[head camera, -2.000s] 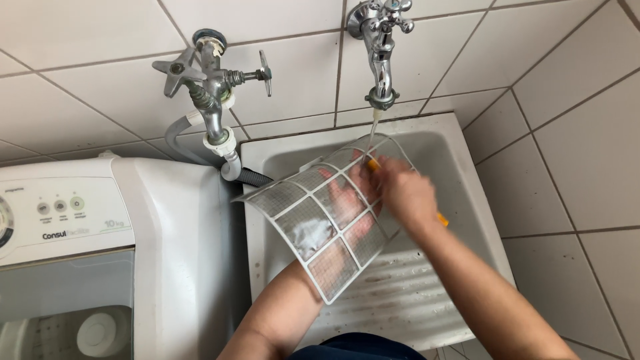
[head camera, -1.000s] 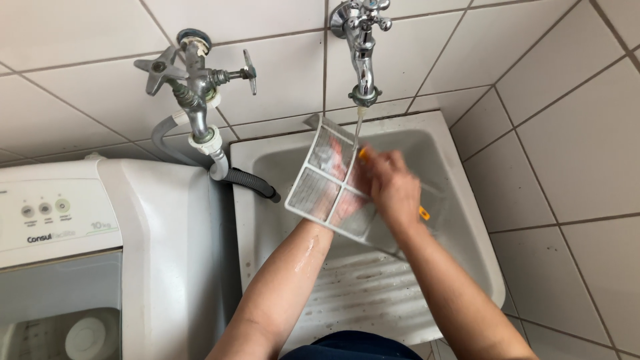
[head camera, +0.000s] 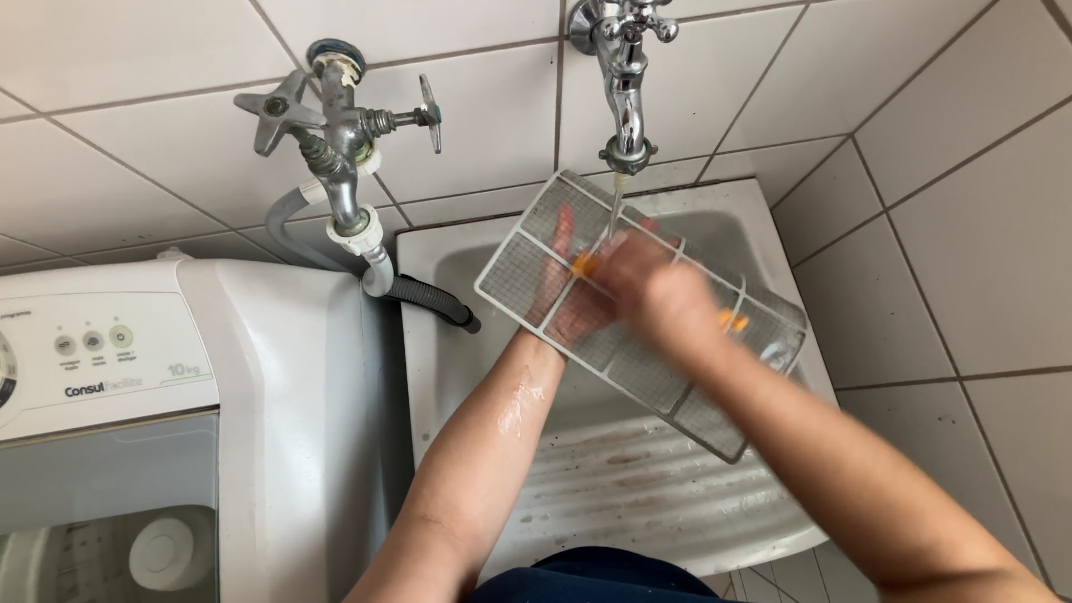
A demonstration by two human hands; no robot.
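A white-framed mesh filter screen [head camera: 641, 368] lies tilted over the laundry sink, under a thin stream from the chrome faucet [head camera: 624, 109]. Beneath the mesh, my left hand [head camera: 574, 293] supports it with spread fingers, seen through the netting. My right hand [head camera: 649, 280], blurred, is above the screen, closed on a small orange-handled tool [head camera: 584, 265]; a second orange part shows past the wrist, and the tool's kind is hidden. Wet suds sit on the left forearm and near the screen's right end.
The sink [head camera: 787, 243] has a ribbed washing slope at its front. A black corrugated drain hose [head camera: 427, 301] hangs over its left rim. To the left stands a washing machine [head camera: 285, 335], below a wall valve [head camera: 339, 142] with a grey hose.
The screen has turned, and its long side now slants down to the right across the sink. My right hand has stayed over it with the orange-handled tool.
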